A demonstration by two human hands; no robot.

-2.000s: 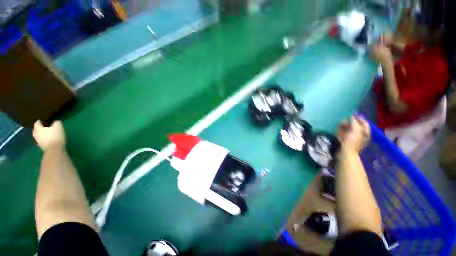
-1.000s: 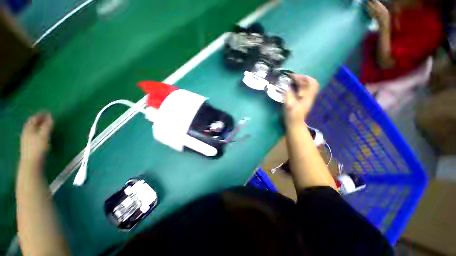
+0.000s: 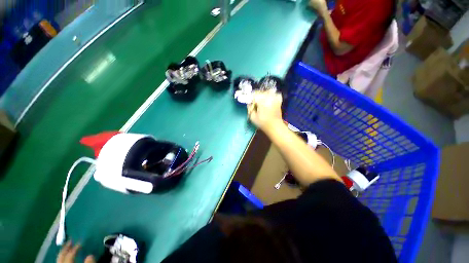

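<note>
A white camera housing [image 3: 113, 162] with a red tip and an open black hollow lies on the green bench. Thin coloured wires stick out of its right side, and a white cord curves down its left side. My right hand [image 3: 266, 109] is at two front camera modules [image 3: 244, 91]; its fingertips overlap them, so the grip is unclear. My left hand [image 3: 74, 254] is cut off by the bottom edge, only fingers showing, left of another black module with silver-white parts [image 3: 123, 248].
More black modules [image 3: 183, 74] sit farther up the bench. A blue lattice basket [image 3: 360, 110] stands right of the bench, with cardboard and white-red units [image 3: 360, 180] inside. A person in red [image 3: 355, 31] is beyond it. A green conveyor [image 3: 77, 92] runs left; cardboard boxes [image 3: 439, 77] stand far right.
My right hand stays at the right-hand modules, which now lie a little apart from the others. My left hand has come down to beside the near module. The view has shifted right.
</note>
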